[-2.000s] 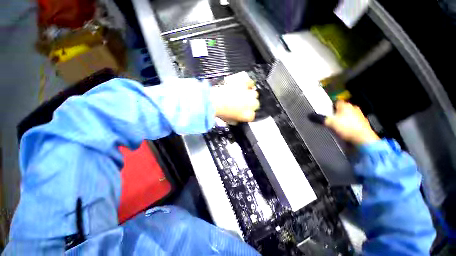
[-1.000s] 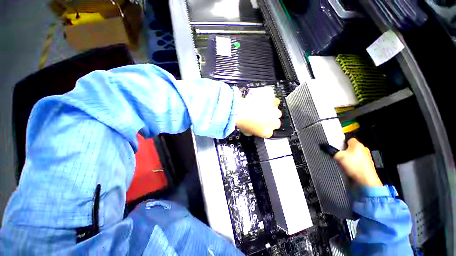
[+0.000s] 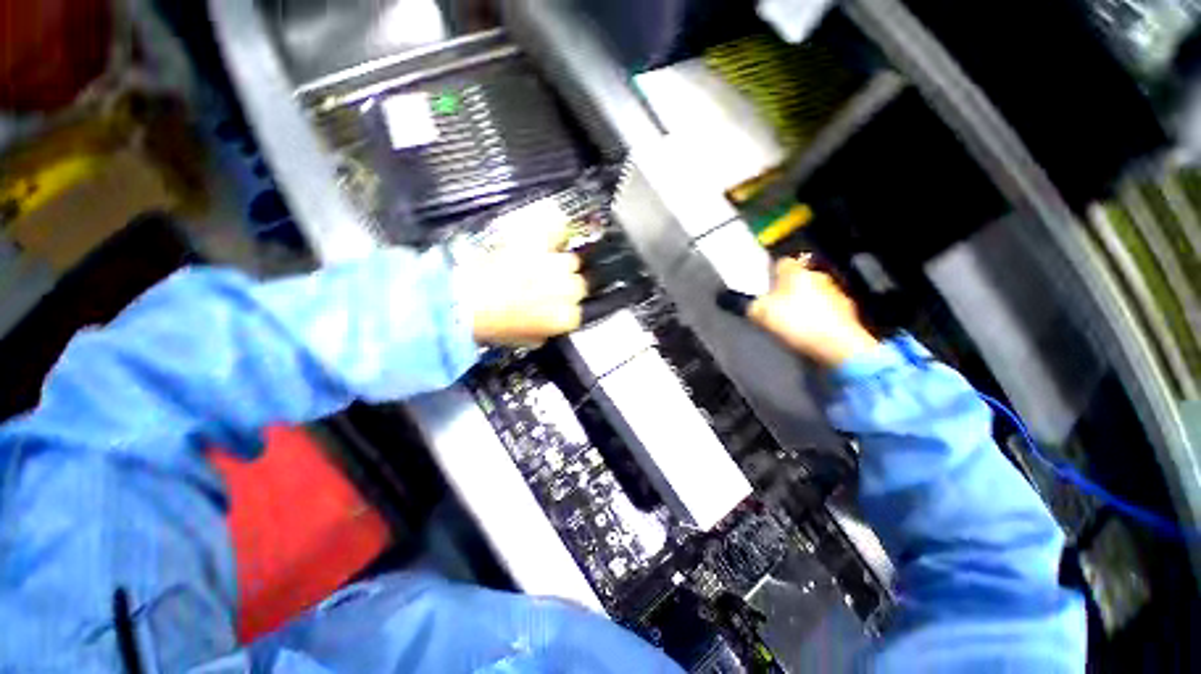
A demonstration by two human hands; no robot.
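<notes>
A long black circuit board (image 3: 560,454) with ringed holes lies on the line. Two pale heatsinks (image 3: 665,428) sit end to end on it, and a second finned heatsink row (image 3: 711,303) runs along its right side. My left hand (image 3: 527,283) is over the upper part of the board, fingers curled; whether it holds a part is hidden. My right hand (image 3: 806,313) is at the right heatsink row, with a black-covered fingertip on or near its edge. It is blurred, and no held part can be made out.
A ribbed dark unit (image 3: 461,132) with a white label and green dot lies beyond the board. A silver rail (image 3: 507,494) runs on the near side. A red-bottomed tray (image 3: 296,527) is at lower left. Yellow-black parts (image 3: 777,86) and dark shelving stand right. A blue cord (image 3: 1080,481) trails at right.
The view has swung, so the line appears tilted and further left. My hands stay over the same areas, left on the upper board and right by the heatsink row. The blue cord now shows clearly.
</notes>
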